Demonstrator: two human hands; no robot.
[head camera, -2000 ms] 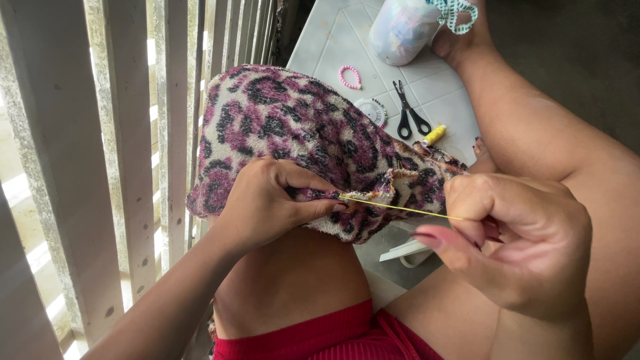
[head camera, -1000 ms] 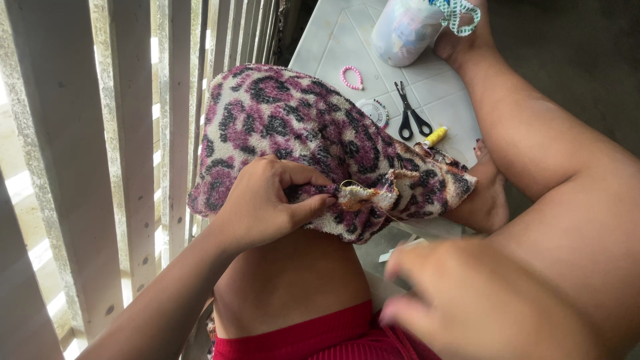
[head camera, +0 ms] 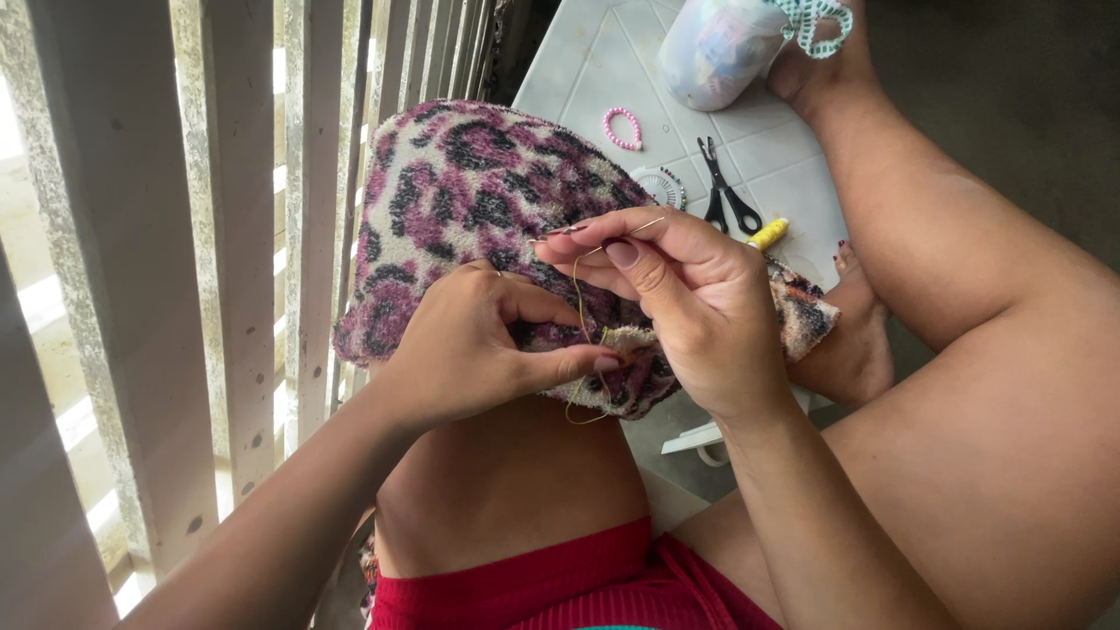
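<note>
A stuffed fleecy fabric piece with purple and black animal print point(head camera: 490, 175) rests over my thigh. My left hand point(head camera: 499, 341) pinches its gathered edge between thumb and forefinger. Above and to the right of that edge, my right hand point(head camera: 682, 289) holds a thin sewing needle point(head camera: 647, 225) between thumb and fingers. Yellow thread point(head camera: 578, 293) hangs from near the right fingertips down to the fabric, with a loose loop below the left thumb.
On a white plastic surface point(head camera: 604, 52) lie a pink bead bracelet point(head camera: 622, 129), a pin wheel point(head camera: 661, 186), black-handled scissors point(head camera: 722, 188) and a yellow thread spool point(head camera: 768, 234). A filled translucent container point(head camera: 719, 52) stands at the back. White slats point(head camera: 131, 262) line the left side.
My right hand has come back to the fabric from the lower right, where it pulled the yellow thread taut two seconds ago. The thread is now slack. My left hand still pinches the edge.
</note>
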